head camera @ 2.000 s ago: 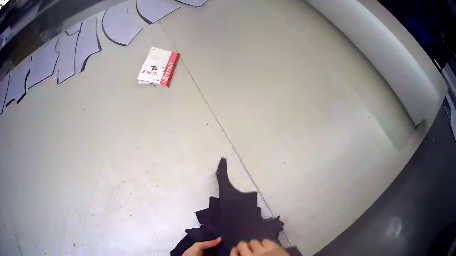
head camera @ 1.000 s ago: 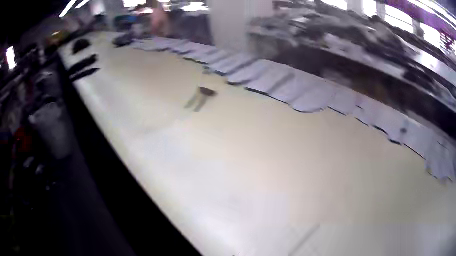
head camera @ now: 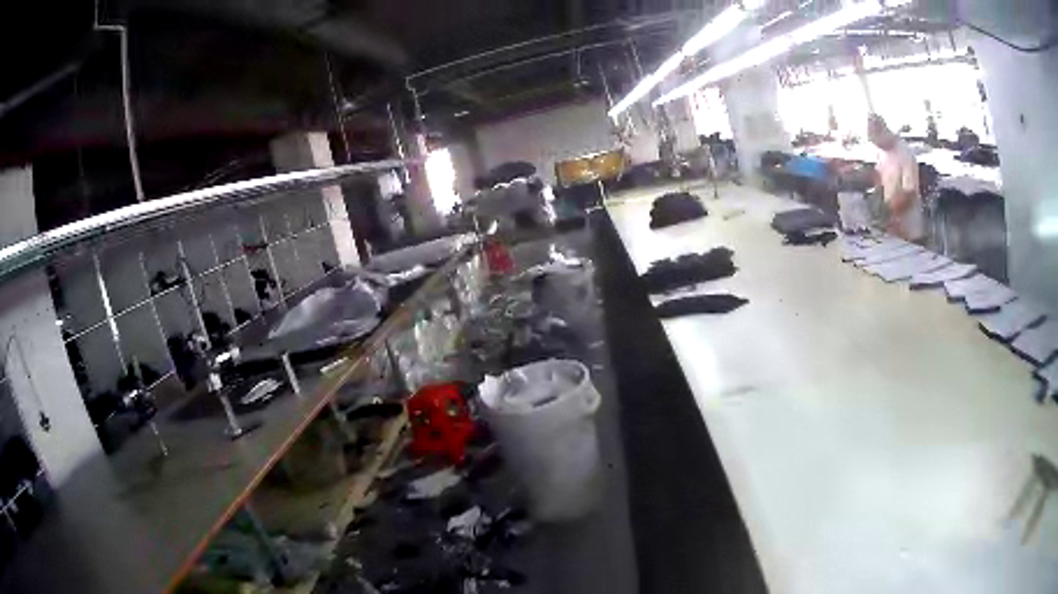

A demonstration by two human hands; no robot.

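Neither of my hands is in the picture. The long cream-white table (head camera: pixel 812 429) runs away from me on the right. Dark fabric panels (head camera: pixel 700 304) lie near its left edge, with a dark pile (head camera: pixel 689 268) just beyond them and a dark fabric heap (head camera: pixel 676 209) farther off. Another dark stack (head camera: pixel 803 223) lies toward the far side. Pale-topped cut pieces (head camera: pixel 978 291) form an overlapping row along the right side. A two-pronged brown-grey tool (head camera: pixel 1029 497), perhaps a clamp, lies at the lower right.
A white bin (head camera: pixel 543 441) stands on the floor left of the table, beside a red object (head camera: pixel 440 422) and scattered scraps. A lower bench (head camera: pixel 151 487) with a rail runs along the left. A person (head camera: pixel 897 180) stands beyond the table's right side.
The view has swung from the near table with both hands on dark pieces, past the pale-topped row, to the room on the left. My hands have left the picture.
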